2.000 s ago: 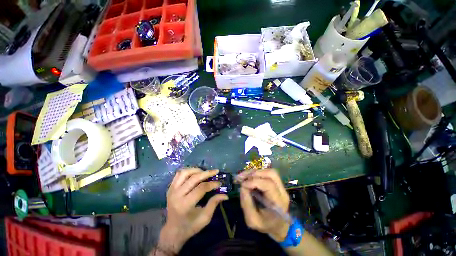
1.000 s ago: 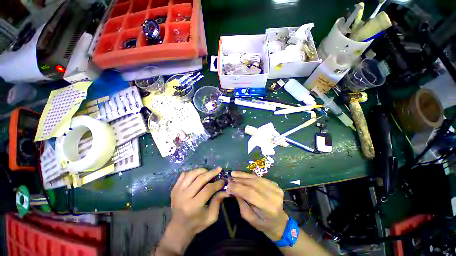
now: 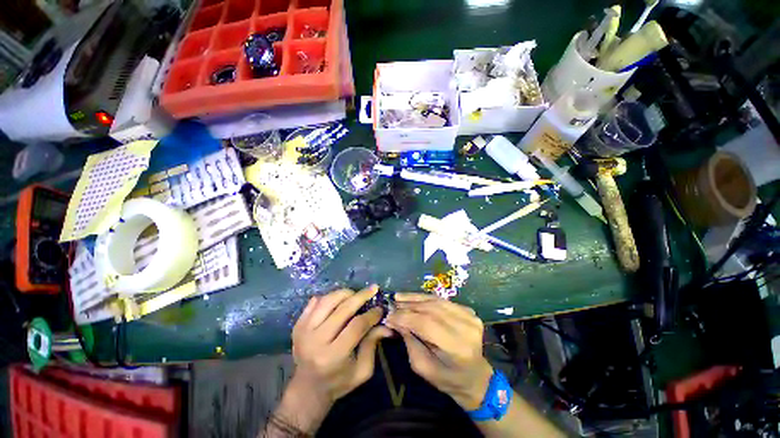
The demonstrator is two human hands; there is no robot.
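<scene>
A small black electronic unit [image 3: 381, 301] is held between the fingertips of both hands at the bench's front edge, mostly hidden by the fingers. My left hand [image 3: 335, 338] grips it from the left. My right hand [image 3: 440, 342], with a blue band at the wrist, grips it from the right. No tool can be seen in my right hand. Small gold-yellow bits [image 3: 443, 282] lie on the bench just beyond my right hand.
A white star-like wipe [image 3: 449, 238] lies beyond the bits, with slim tools touching it. A small black bottle [image 3: 552, 239] stands right. A tape roll [image 3: 147, 248] and label sheets lie left. An orange-red parts tray [image 3: 257, 92] and two white boxes [image 3: 416, 135] are at the back.
Two seconds ago my right hand held a pen-like tool at the unit; that tool is no longer visible. My right fingers have closed on the unit, which is now more covered.
</scene>
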